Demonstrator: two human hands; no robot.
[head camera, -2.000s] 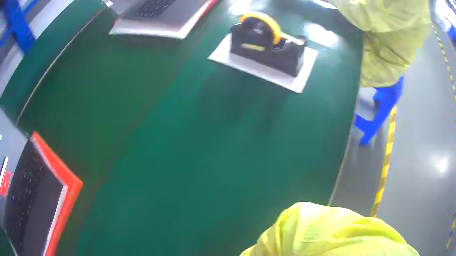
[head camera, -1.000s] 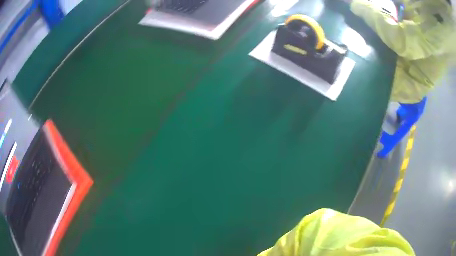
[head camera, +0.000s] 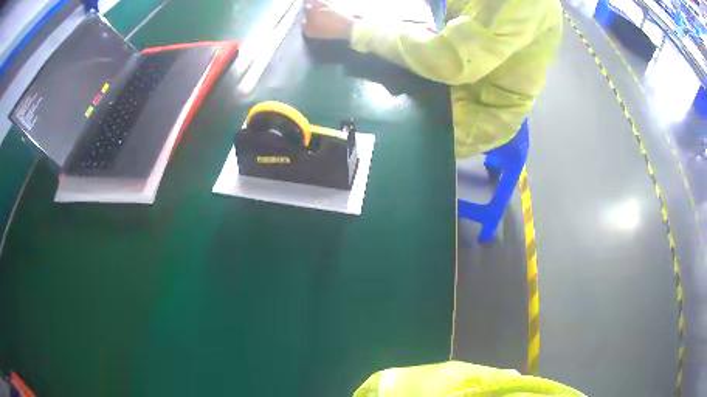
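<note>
Neither of my hands is in the picture. Only a bright yellow smock sleeve (head camera: 465, 381) shows at the bottom edge, and no hand shows at it. A black tape dispenser (head camera: 298, 159) with a yellow tape roll stands on a white sheet (head camera: 287, 197) on the green table mat (head camera: 310, 310). An open dark grey laptop (head camera: 128, 116) lies at the upper left on a white sheet and a red pad (head camera: 198, 97). Its dark screen (head camera: 74, 85) shows small green, red and yellow buttons.
A person in a yellow smock (head camera: 496, 70) sits on a blue stool (head camera: 500, 182) at the table's far right side, a bare hand (head camera: 329, 22) over the table. Yellow-and-black tape (head camera: 531, 271) marks the grey floor at the right. A red edge (head camera: 21, 385) shows at the lower left corner.
The view has swung up and to the right. The near laptop at the left has almost left the picture, and the far laptop, the dispenser and the other person show more fully. My sleeve sits lower.
</note>
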